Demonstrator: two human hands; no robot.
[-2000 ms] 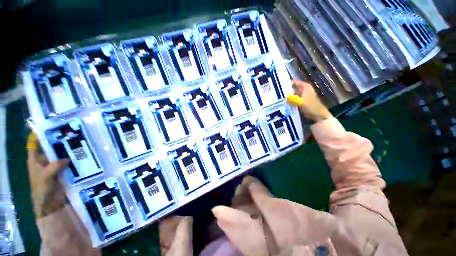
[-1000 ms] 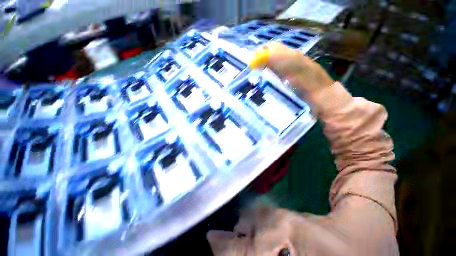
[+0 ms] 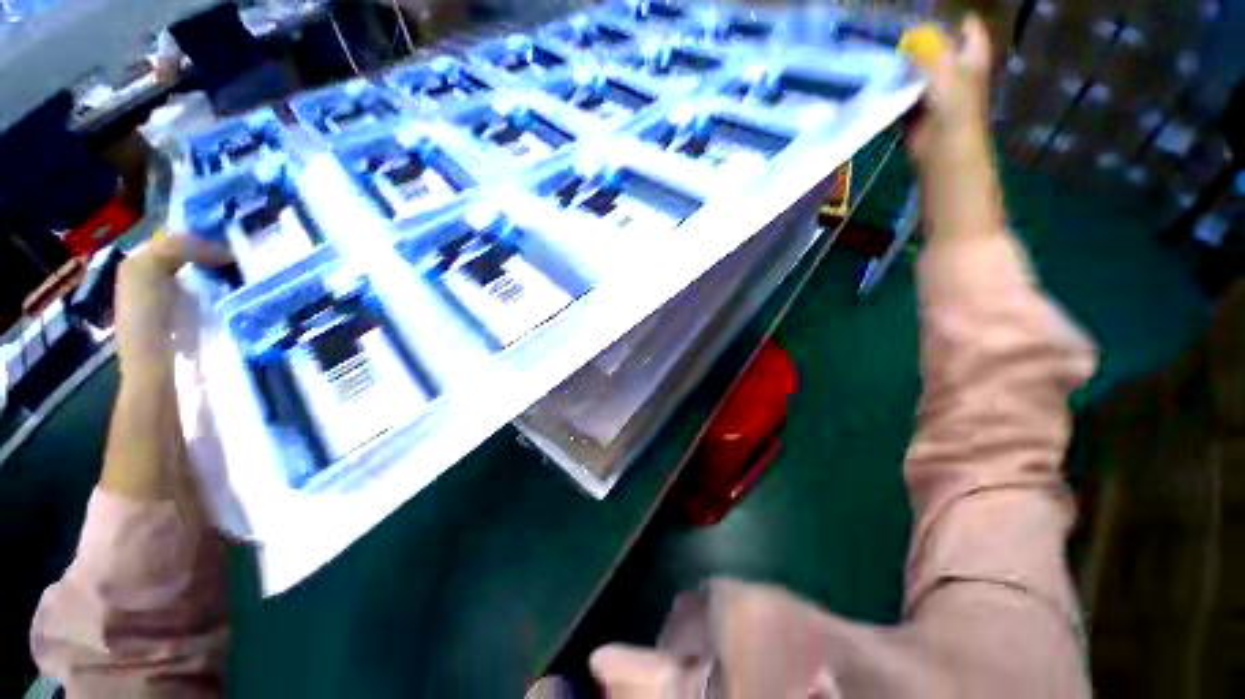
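A white carrier tray (image 3: 601,307) fills the upper middle, tilted, with rows of flat black-and-white units in clear bluish pockets. One display module (image 3: 358,389) shows at its near left corner. My left hand (image 3: 153,294) grips the tray's left edge; its fingertips are partly over the edge. My right hand (image 3: 949,89), with a yellow finger cot, grips the far right corner. The tray is held above a stack of trays (image 3: 642,376), which shows only partly beneath it.
The green bench (image 3: 410,601) lies below, with its edge running diagonally. A red bag (image 3: 744,430) is under the right bench edge. More flat items (image 3: 41,341) lie at the far left. Dark chairs or equipment and another bench show at the upper left.
The tray has moved from over the near bench to above the stack and now tilts away. My right hand has moved up and to the right. My left hand is back in view.
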